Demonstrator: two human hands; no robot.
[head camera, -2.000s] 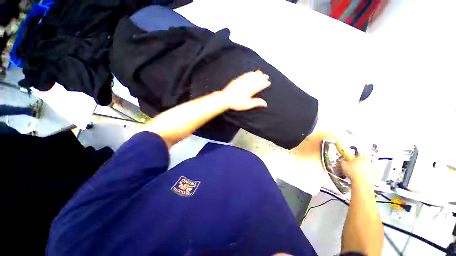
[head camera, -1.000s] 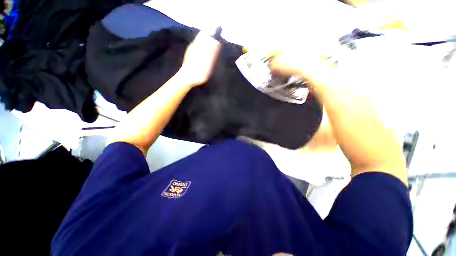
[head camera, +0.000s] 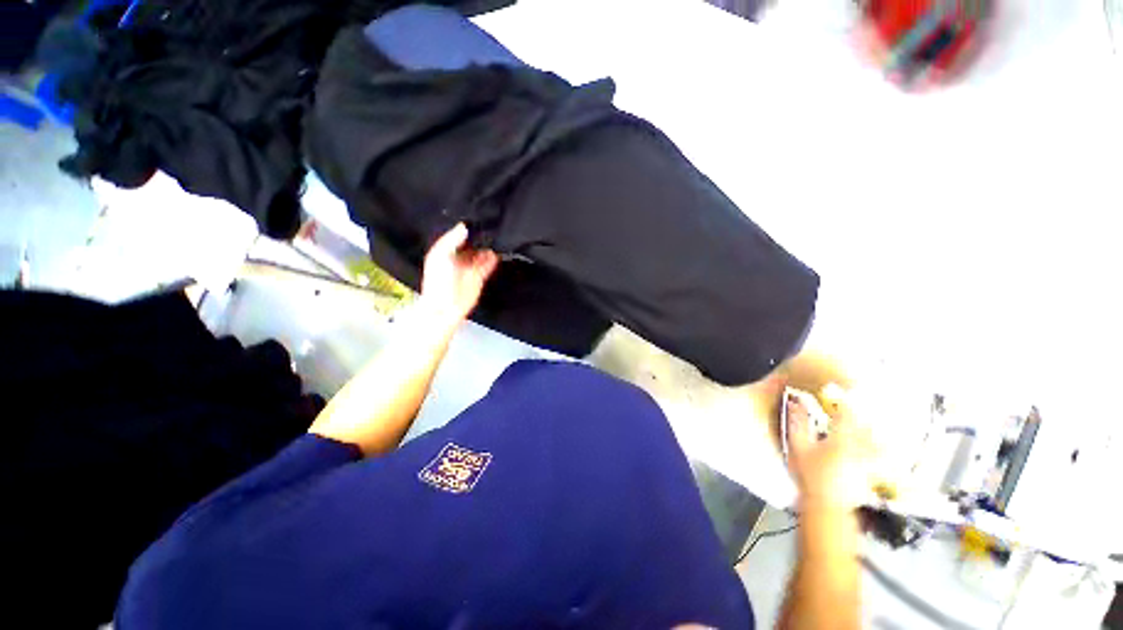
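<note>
The black trousers lie over the navy padded board, whose blue surface shows at the upper left end. My left hand pinches the near edge of the black cloth between thumb and fingers. My right hand is at the steam iron, just beyond the right end of the board, on a pale brown patch. The iron is blurred and mostly hidden by the hand, with its pale pointed rim showing.
A crumpled black garment pile lies at the upper left. A second dark heap is at the lower left. Metal fittings and dark cables are at the right. A blurred red object is beyond the white table.
The iron was over the cloth a second ago and is now off it at the right end. My left hand has moved from the top of the cloth to its near edge and taken hold.
</note>
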